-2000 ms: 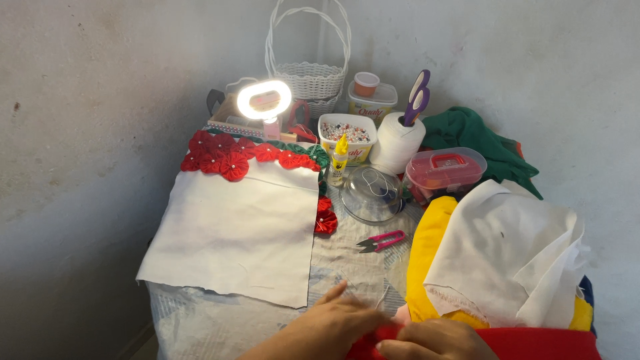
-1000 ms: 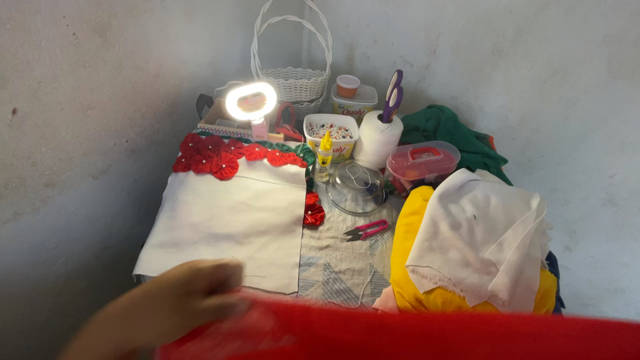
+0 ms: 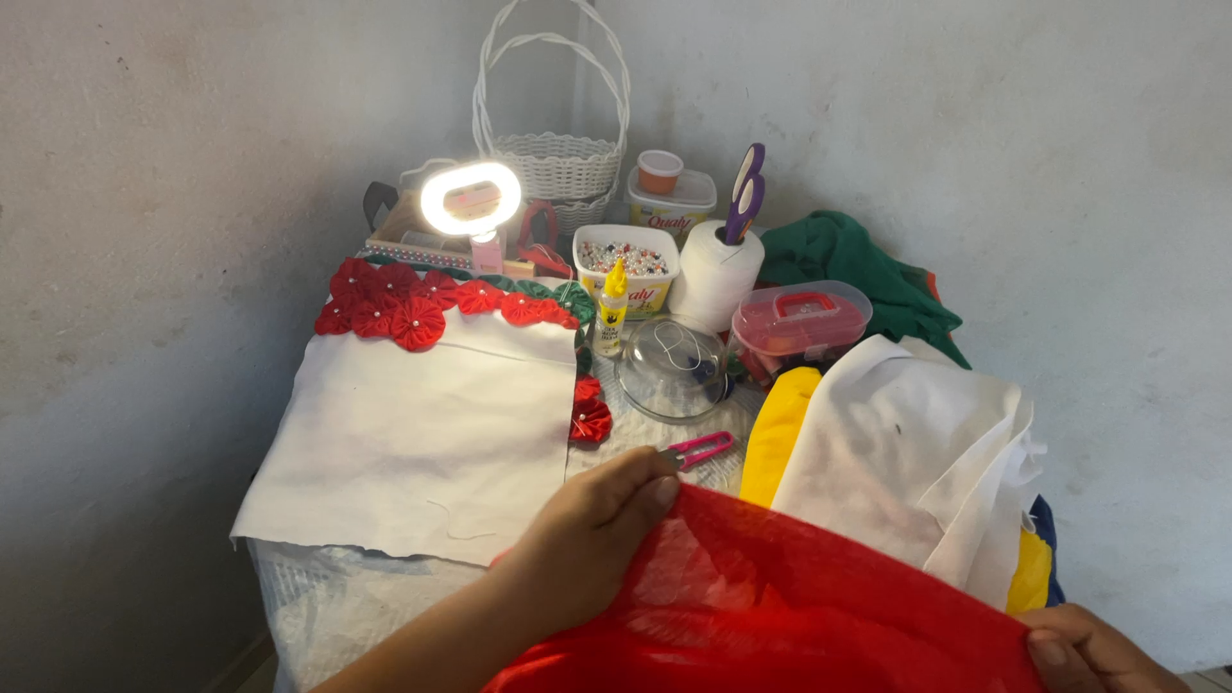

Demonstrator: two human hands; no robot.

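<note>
Red fabric [image 3: 770,597] is stretched between my two hands at the bottom of the view. My left hand [image 3: 606,539] pinches its upper left corner between thumb and fingers. At the lower right, my right hand [image 3: 1088,650] grips the other end of the upper edge. Just beyond my left hand lie pink-handled thread snips [image 3: 701,449], their blades partly hidden by the fingers. White fabric [image 3: 423,443] lies flat on the left, with red fabric rosettes [image 3: 417,321] bearing pearl beads along its far edge. White cloth [image 3: 895,452] rests over yellow fabric [image 3: 782,423] on the right.
Farther back stand a glue bottle [image 3: 609,322], a tub of beads [image 3: 626,279], a thread cone [image 3: 717,284] holding purple-handled scissors [image 3: 745,197], a glass bowl [image 3: 674,380], a pink plastic box [image 3: 801,322], a lit lamp [image 3: 472,241] and a white wicker basket [image 3: 558,168]. Green fabric [image 3: 837,255] lies behind the box.
The red fabric, bunched low under both hands two seconds ago, is now spread between them. My left hand has moved right from its place one second ago. My right hand has come back into view.
</note>
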